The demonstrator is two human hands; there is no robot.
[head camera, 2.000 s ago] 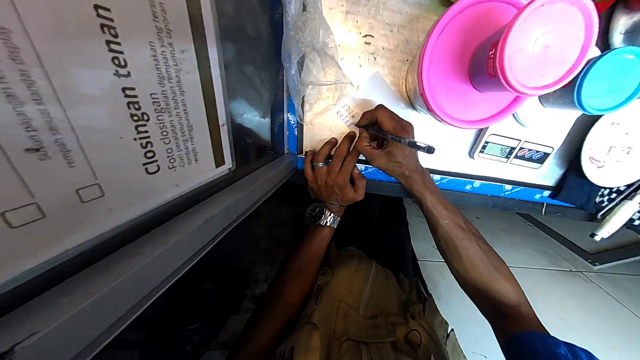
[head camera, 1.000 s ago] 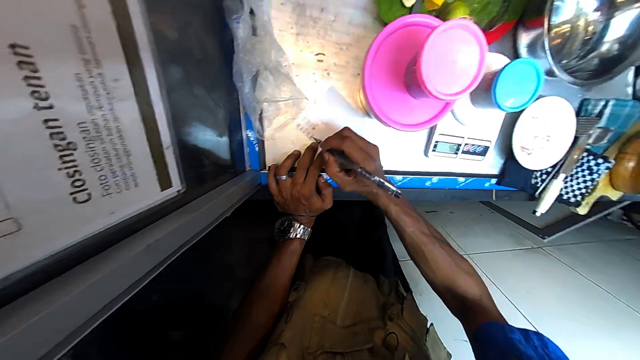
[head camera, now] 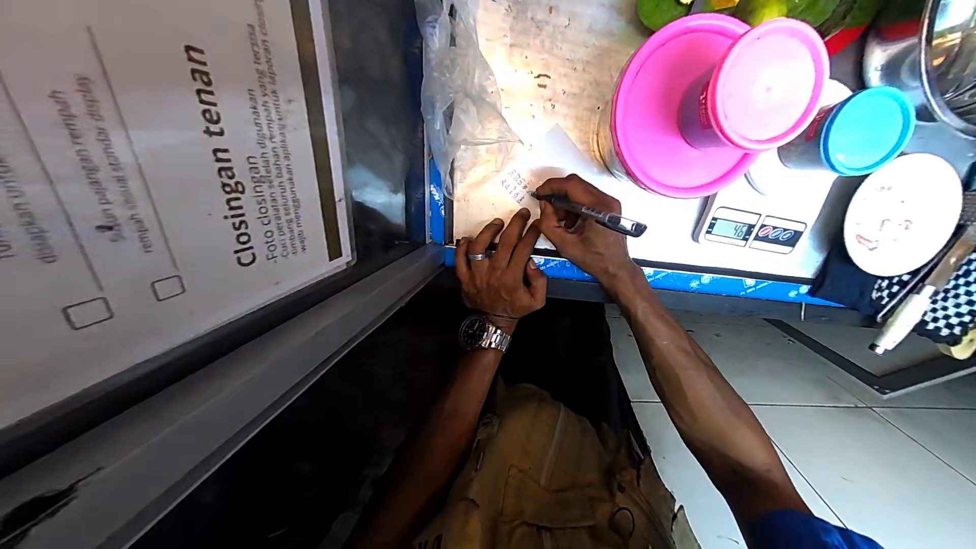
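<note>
A black pen (head camera: 598,216) is gripped in my right hand (head camera: 585,229), its tip touching or just over a paper sheet (head camera: 496,200) that bears small handwriting. My left hand (head camera: 499,271) lies flat with fingers spread on the lower edge of that sheet, left of the right hand, holding nothing. A ring and a metal wristwatch (head camera: 485,334) are on the left hand and wrist. Part of the sheet is hidden under the fingers. Behind my right hand lies a white paper piece (head camera: 563,156).
Crumpled clear plastic (head camera: 461,99) lies at the table's left. Right of my hands are a large pink-lidded container (head camera: 648,114), a smaller pink-lidded one (head camera: 770,84), a blue-lidded one (head camera: 868,131), a digital scale (head camera: 755,229), a white plate (head camera: 903,213) and a metal bowl (head camera: 926,76).
The pen in my right hand is tilted differently from a second ago. My left hand stays on the sheet. The view has shifted back leftward.
</note>
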